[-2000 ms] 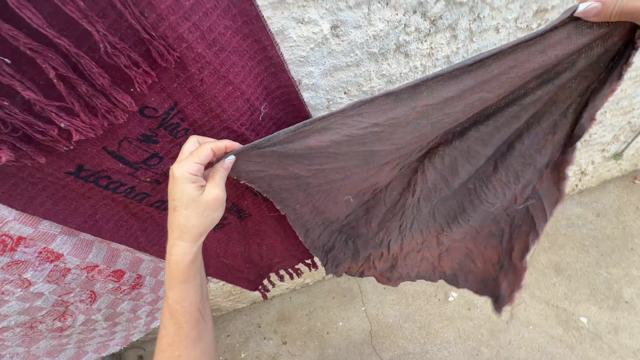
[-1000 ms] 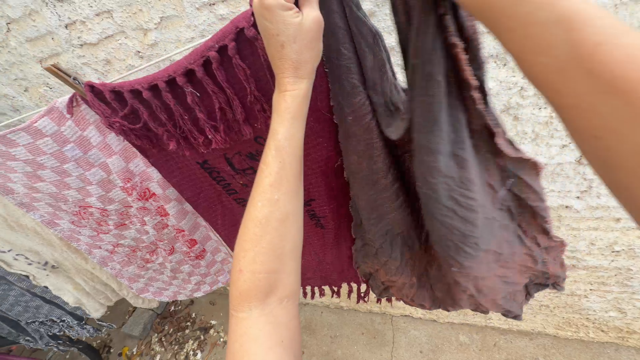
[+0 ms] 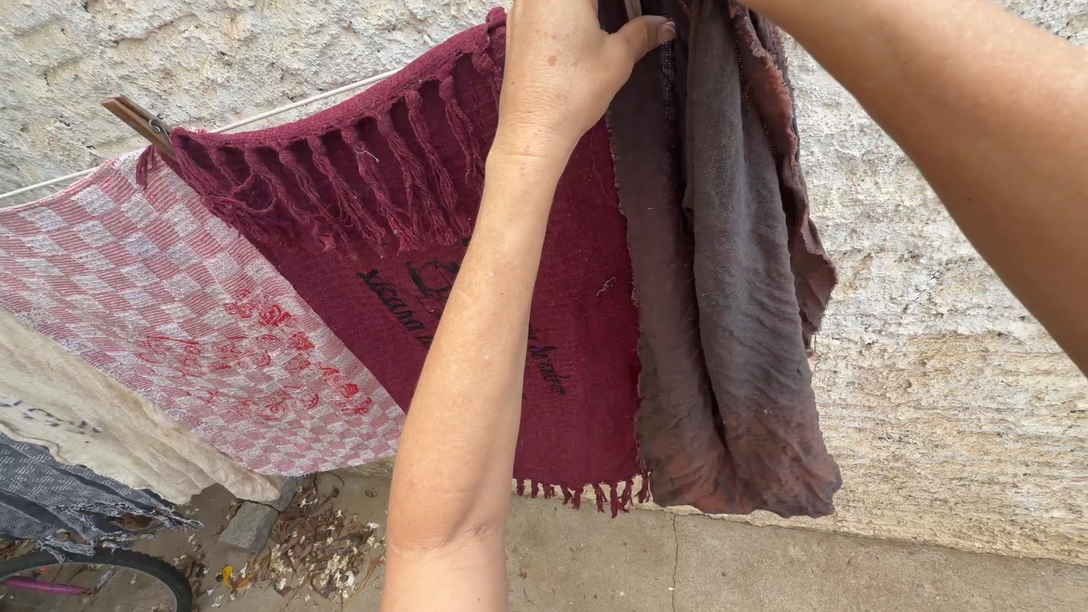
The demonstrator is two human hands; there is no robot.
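My left hand is at the top edge of the view, its thumb against the upper part of a dark brown-grey cloth. A small wooden piece, perhaps a clothespin, shows by the thumb; the fingertips are hidden. The dark cloth hangs in folds, with a reddish-brown lower end and a frayed edge. Beside it, partly behind my left forearm, a maroon fringed cloth with black lettering and a cup print hangs over a white clothesline. My right forearm crosses the upper right; the right hand lies beyond the top edge.
A wooden clothespin grips the maroon cloth's left corner. Further left hang a red-and-white checked cloth, a cream cloth and a dark grey one. Behind is a rough wall; below are a bicycle wheel, dry leaves and concrete.
The dark cloth, earlier stretched wide between both hands, now hangs folded beside the maroon cloth. Both hands have moved up to the line, and the right hand has left the view.
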